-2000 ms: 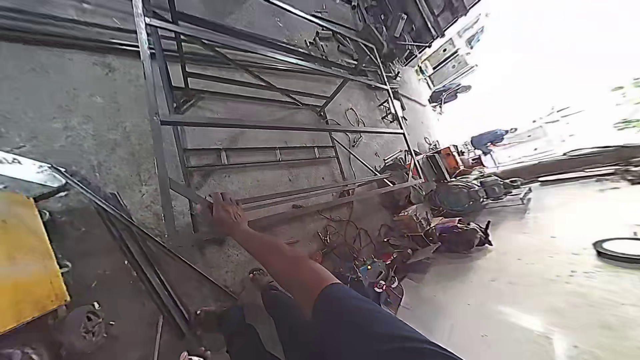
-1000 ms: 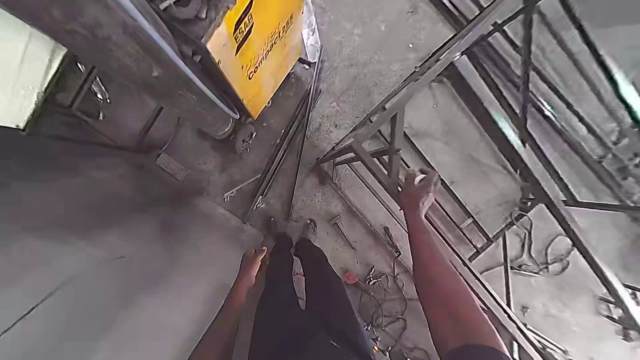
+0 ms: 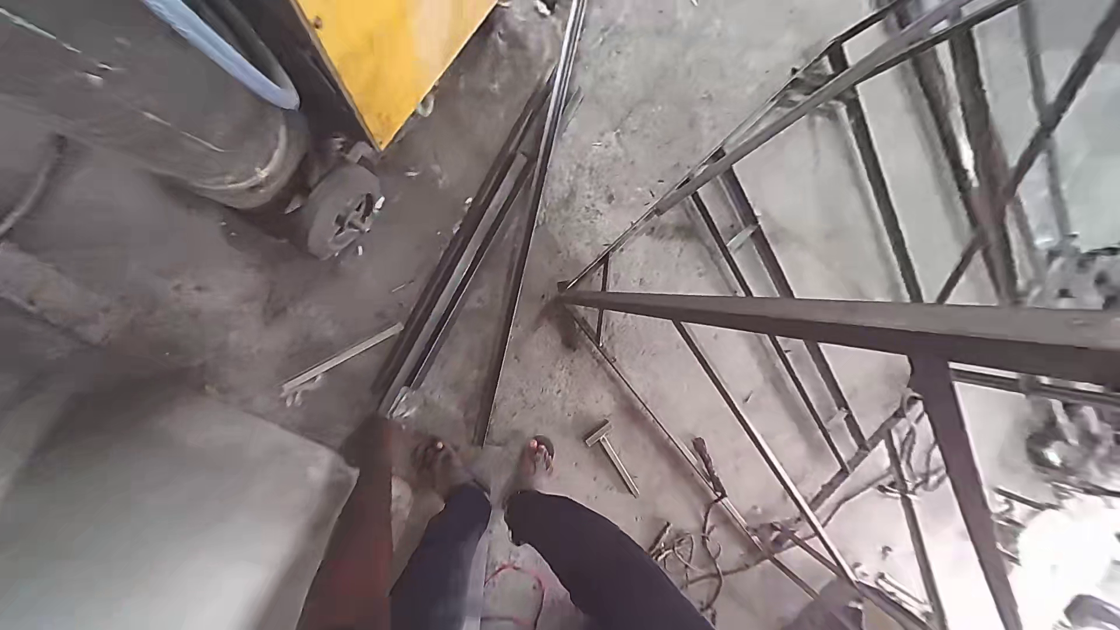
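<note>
My left forearm reaches up from the bottom edge, and my left hand (image 3: 381, 442) is a dark blur near the lower ends of the long steel bars (image 3: 451, 271) on the floor. Whether its fingers touch or hold a bar cannot be told. My right hand does not show. A welded steel frame (image 3: 787, 322) of square tubes fills the right side, its near corner close to the middle of the view. A hammer (image 3: 618, 462) lies on the concrete floor to the right of my bare-toed feet (image 3: 538, 455).
A yellow machine cabinet (image 3: 394, 52) stands at upper left beside a wheel (image 3: 341, 210) and a large dark cylinder (image 3: 175, 114). A short metal strip (image 3: 341, 359) lies left of the bars. Tangled cables (image 3: 700, 551) lie at lower right. A grey surface (image 3: 175, 516) fills the lower left.
The view has swung from the frame toward the floor at my feet. My right hand, at the frame in both earlier frames, is out of view. My left arm has come forward toward the bars.
</note>
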